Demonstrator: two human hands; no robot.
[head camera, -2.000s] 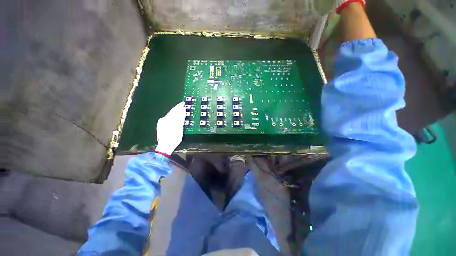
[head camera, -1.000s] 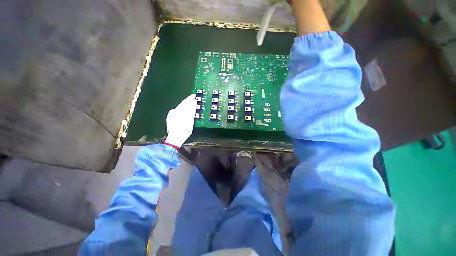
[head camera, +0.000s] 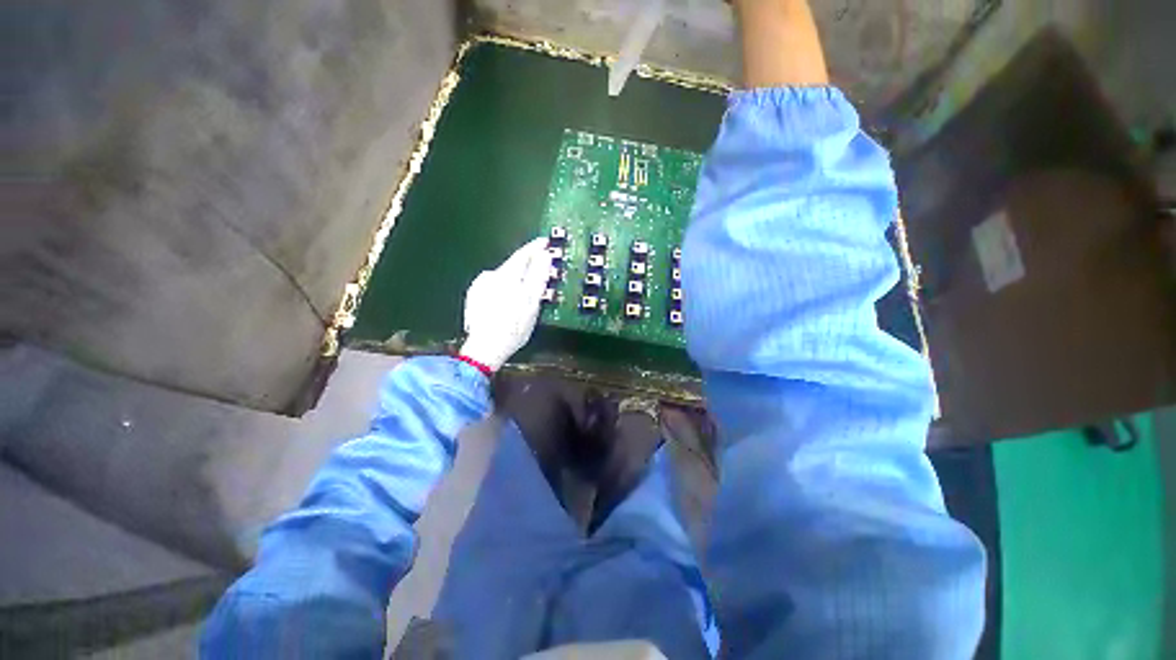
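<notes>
A green printed circuit board (head camera: 619, 181) lies on the dark green booth mat (head camera: 477, 168). Small black-and-white blocks stand in rows on its left part; my right sleeve hides its right part. My left hand (head camera: 506, 303), in a white glove with a red cuff, holds the board's left edge, fingertips beside the blocks. My right forearm reaches up past the top of the picture; only a bare wrist shows, and the hand is cut off. A pale tapered nozzle (head camera: 632, 52) hangs down from the top edge, left of my right wrist, above the mat behind the board.
Grey booth walls (head camera: 232, 155) stand at left and back. The booth's front edge (head camera: 606, 377) has crusty yellowish residue. A brown cardboard panel (head camera: 1058, 297) with a white label is at the right. Beyond it is a bright green bench mat (head camera: 1083, 554) with a small black object (head camera: 1112, 436).
The view has shifted, so the board shows further right. The nozzle has come into view at the top. My right arm has moved left over the board. My left hand stays at the board's left edge.
</notes>
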